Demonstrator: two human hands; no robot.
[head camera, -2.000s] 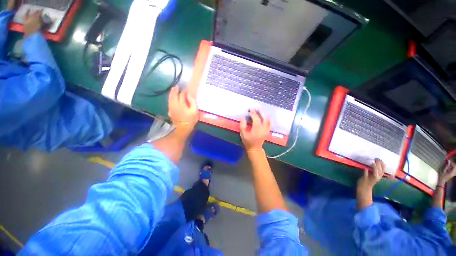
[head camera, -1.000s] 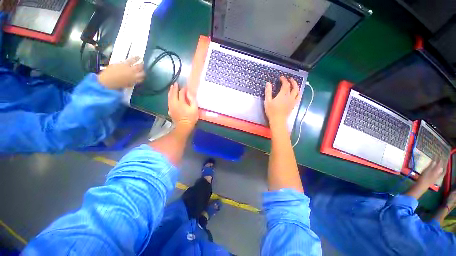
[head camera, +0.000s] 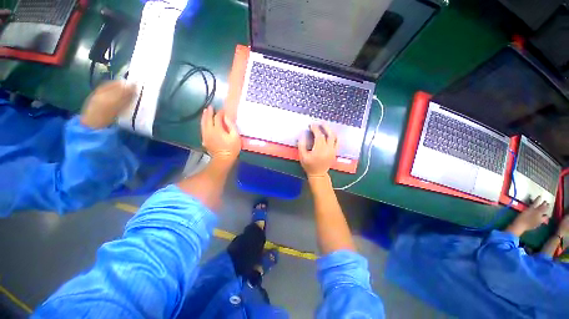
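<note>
An open silver laptop lies on a red-orange pad in front of me. Its screen shows a pale window, cut off by the top edge. My right hand rests on the front of the deck, over the touchpad area, with fingers bent and holding nothing. My left hand lies at the laptop's front left corner, on the pad's edge, fingers apart; whether it grips the edge is unclear. A thin white cable loops at the laptop's right side.
Left on the green bench lie a black cable coil and white bands, with another person's hand at them. Further laptops on red pads stand at far left and right. A blue stool is below the bench edge.
My right hand has moved from the right part of the keyboard down to the touchpad area. My left hand stays at the corner. The left neighbour's hand has moved left.
</note>
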